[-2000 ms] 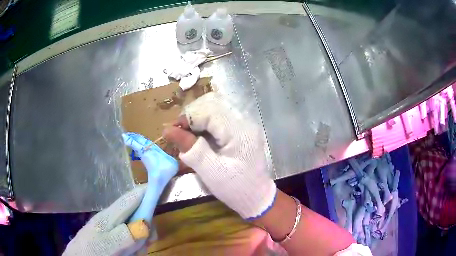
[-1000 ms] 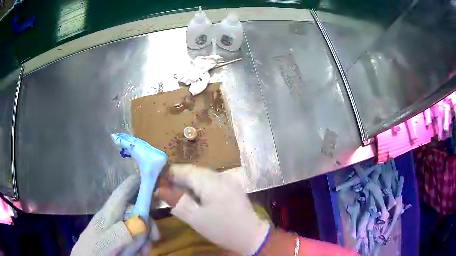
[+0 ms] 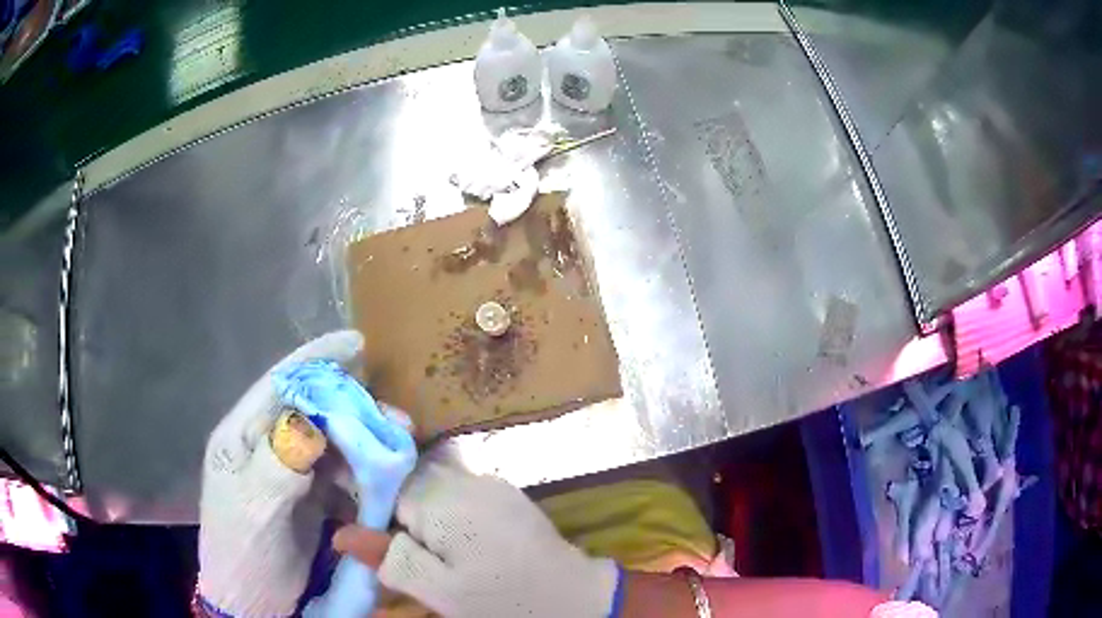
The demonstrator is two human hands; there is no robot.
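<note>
A light-blue moulded doll leg (image 3: 375, 465) is held between both hands at the bench's front edge, its foot-like end up and to the left. My left hand (image 3: 266, 483), in a white knit glove with a tan-orange patch on the thumb, holds the leg near the foot end. My right hand (image 3: 483, 537), in a white glove with exposed fingertips, grips the leg's lower part. No brush shows in my right fingers. A small round whitish cup (image 3: 492, 318) stands on the brown, dark-splattered cardboard mat (image 3: 405, 290).
A crumpled white rag (image 3: 514, 181) with a thin stick (image 3: 583, 144) on it lies behind the cardboard. Two translucent bottles (image 3: 508, 82) stand further back. A blue-purple crate (image 3: 830, 483) of light-blue parts is at right. Pink-lit parts (image 3: 1027, 290) line the right bench edge.
My left hand has shifted up to the foot end. My right hand has moved from the foot down to the leg's lower part; the thin stick seen in it earlier no longer shows. The cup is uncovered.
</note>
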